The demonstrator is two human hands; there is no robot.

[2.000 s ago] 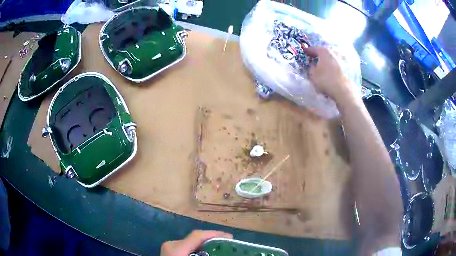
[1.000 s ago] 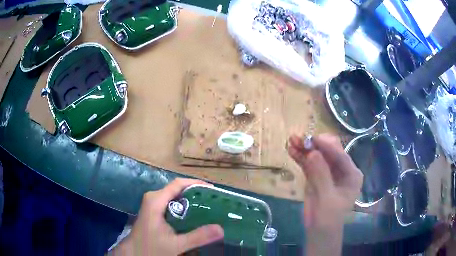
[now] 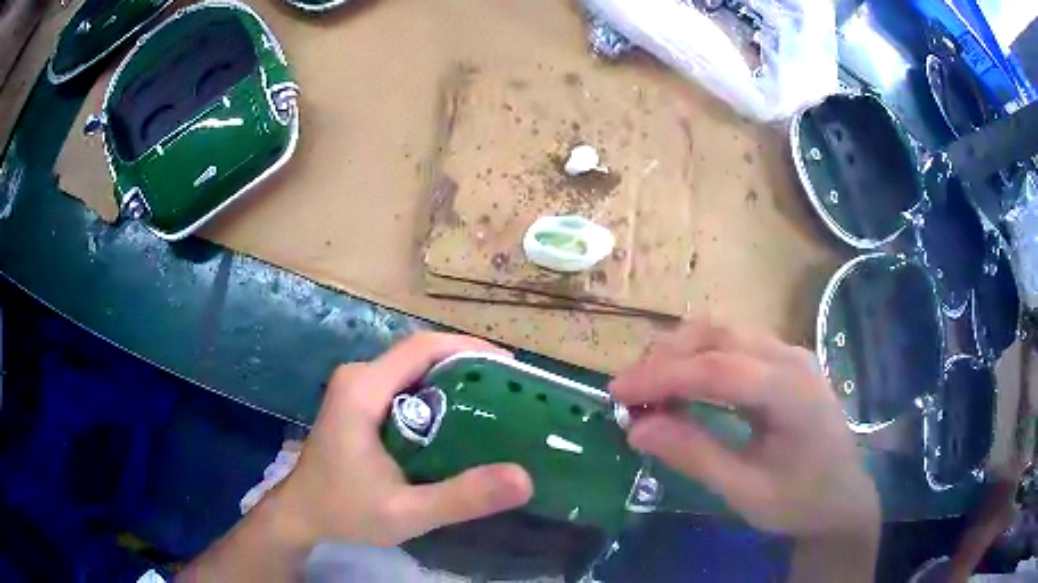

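My left hand (image 3: 393, 456) holds a glossy green car body shell (image 3: 518, 427) over the bench's front edge, thumb across its face. The shell has a silver rim, a row of dark holes along its upper edge and a round silver lamp piece (image 3: 414, 417) at its left corner. Another silver piece (image 3: 647, 492) sits at its lower right. My right hand (image 3: 740, 427) is at the shell's upper right corner. Its thumb and fingertips pinch a tiny silver piece (image 3: 620, 412) against the rim, mostly hidden by the fingers.
A small white glue dish (image 3: 569, 243) and a white lump (image 3: 583, 159) are on a stained cardboard pad (image 3: 489, 194). Green shells (image 3: 205, 125) stand at left. Dark hollow shells (image 3: 859, 171) are grouped at right. A plastic parts bag (image 3: 683, 46) is at the top, cut off.
My right hand has gone from the parts bag to the shell. My left hand has brought the shell up into view. The thin stick is gone from the dish. The view has tilted down.
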